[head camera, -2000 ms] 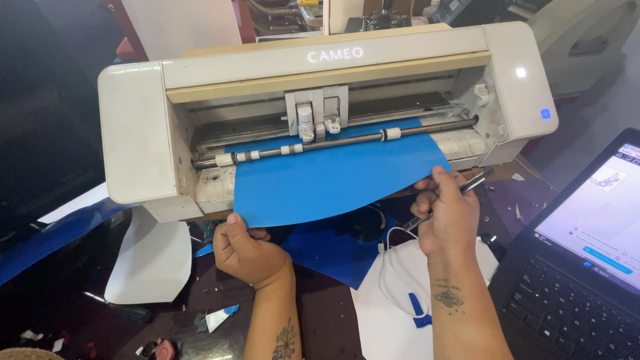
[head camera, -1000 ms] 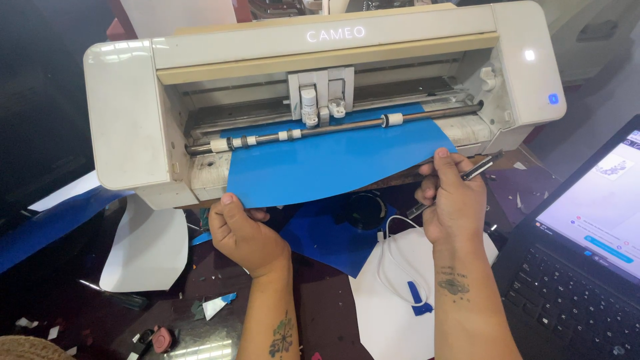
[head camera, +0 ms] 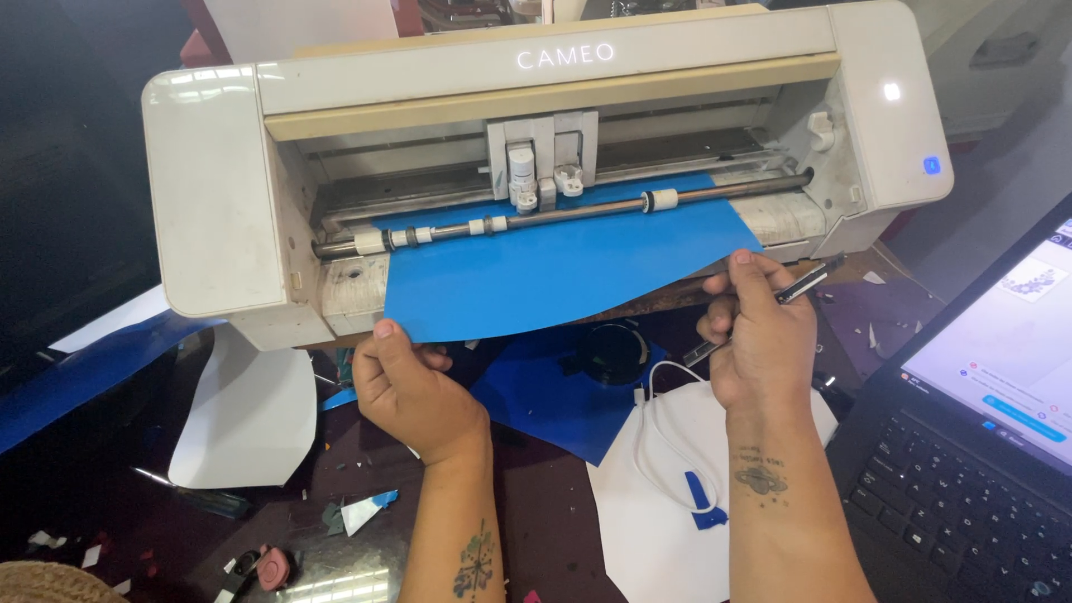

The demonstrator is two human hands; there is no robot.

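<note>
A blue vinyl sheet [head camera: 536, 285] lies in a white Cameo cutting machine [head camera: 209, 184], passing under the roller bar [head camera: 578, 213] and reaching back below the tool carriage [head camera: 536, 159]. My left hand [head camera: 419, 394] pinches the sheet's near left corner between thumb and fingers. At the near right corner, my right hand [head camera: 762, 327] holds the sheet with thumb and forefinger. A slim craft knife [head camera: 808, 282] is also held in that hand, crossing behind the fingers. The sheet's front edge bows downward between the hands.
On the right stands an open laptop [head camera: 946, 494]. Below the machine lie dark blue sheet material [head camera: 561, 394], white paper [head camera: 645, 536], a white cable [head camera: 645, 452] and a black round object [head camera: 615, 353]. At the left are a curved white sheet [head camera: 251, 419] and vinyl scraps [head camera: 364, 511].
Both hands keep their hold on the sheet's near corners, and the knife stays in my right hand. Nothing has plainly been let go or taken hold of; the view has shifted slightly.
</note>
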